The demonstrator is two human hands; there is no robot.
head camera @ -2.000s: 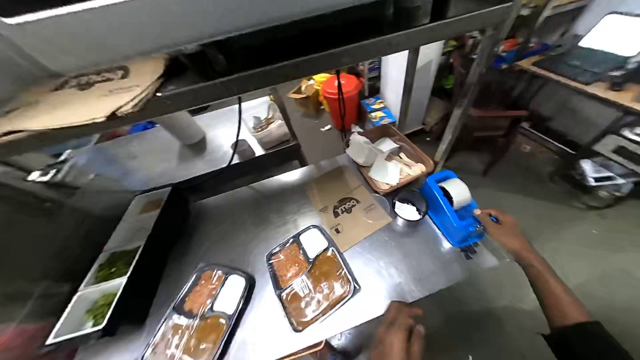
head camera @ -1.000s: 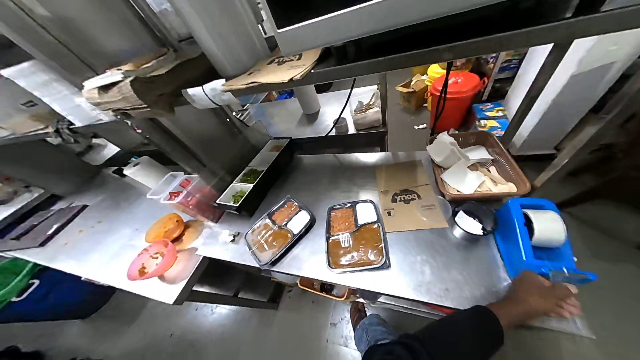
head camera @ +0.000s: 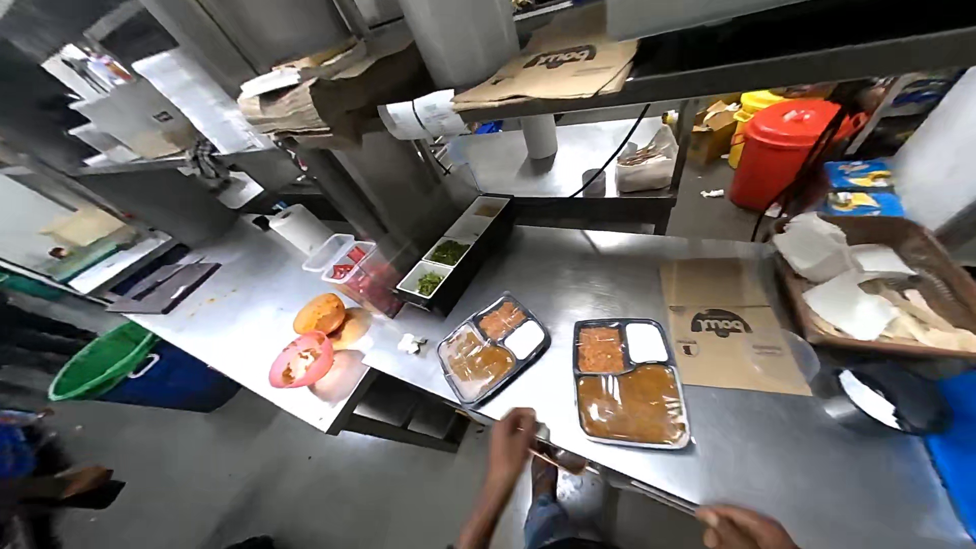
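Observation:
Two black compartment trays of food under clear film, the left tray (head camera: 480,358) tilted and the right tray (head camera: 630,396) nearly straight, lie on the steel counter (head camera: 564,267). Below them, at the counter's front edge, is my left hand (head camera: 512,442), its fingers curled by a thin metal rail or edge (head camera: 640,488). The rail's other end meets the fingers of my right hand (head camera: 743,526), low in the view and partly cut off. Whether either hand grips it is unclear. A flattened brown cardboard sleeve (head camera: 720,324) lies right of the trays.
A black holder with herb tubs (head camera: 450,252), a clear container (head camera: 366,278) and a pink bowl (head camera: 303,358) stand left. At the right are a brown basket (head camera: 839,347), a metal bowl (head camera: 877,404) and a blue dispenser (head camera: 953,450). A steel shelf (head camera: 762,72) crosses above.
My right hand has left the blue tape dispenser, where both earlier frames show it, and is at the counter's front edge. My left hand has come into view there. The view has swung left.

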